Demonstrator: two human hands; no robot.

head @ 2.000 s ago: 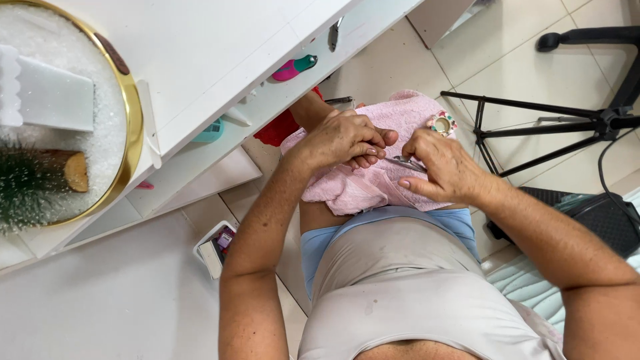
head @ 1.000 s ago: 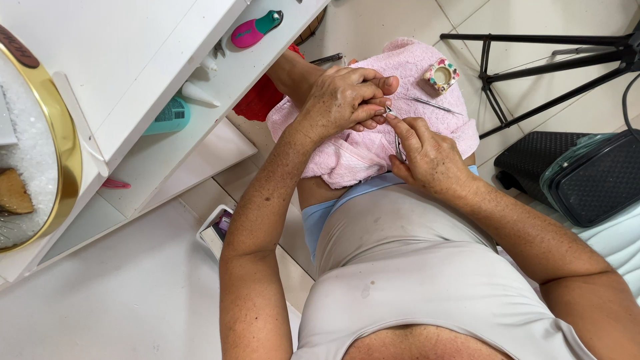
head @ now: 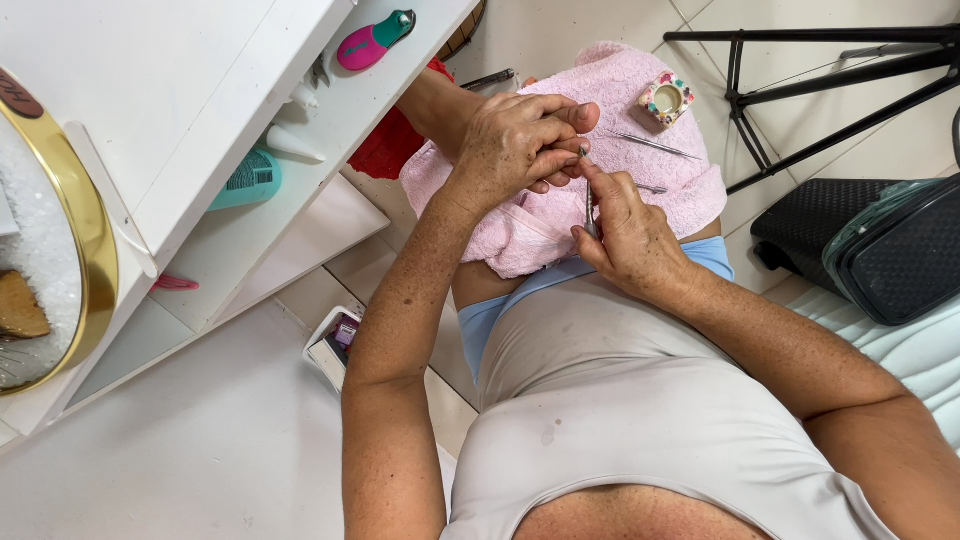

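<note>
A bare foot [head: 442, 109] of another person rests on a pink towel [head: 525, 240] over my lap. My left hand [head: 517, 142] is wrapped around its front, fingers closed on the toes. My right hand [head: 626, 232] grips metal cuticle nippers [head: 591, 206], their tip at a toe beside my left fingertips. The exact contact at the nail is too small to tell. Right of the toes, a slim metal tool [head: 658, 145] lies on the towel, with a second metal tool [head: 651, 188] partly behind my right hand. A small decorated pot [head: 666, 100] sits near the towel's far edge.
At left, a white shelf [head: 225, 270] holds a pink and teal nail clipper [head: 375, 41], a teal bottle [head: 251, 180] and a white nozzle [head: 292, 142]. A gold-rimmed tray [head: 101, 255] stands above. Black metal legs [head: 840, 90] and a black bin [head: 892, 247] are at right.
Two seconds ago the nippers lay sideways in my right hand; now they point up at the toes. My left hand still holds the foot. The view has shifted.
</note>
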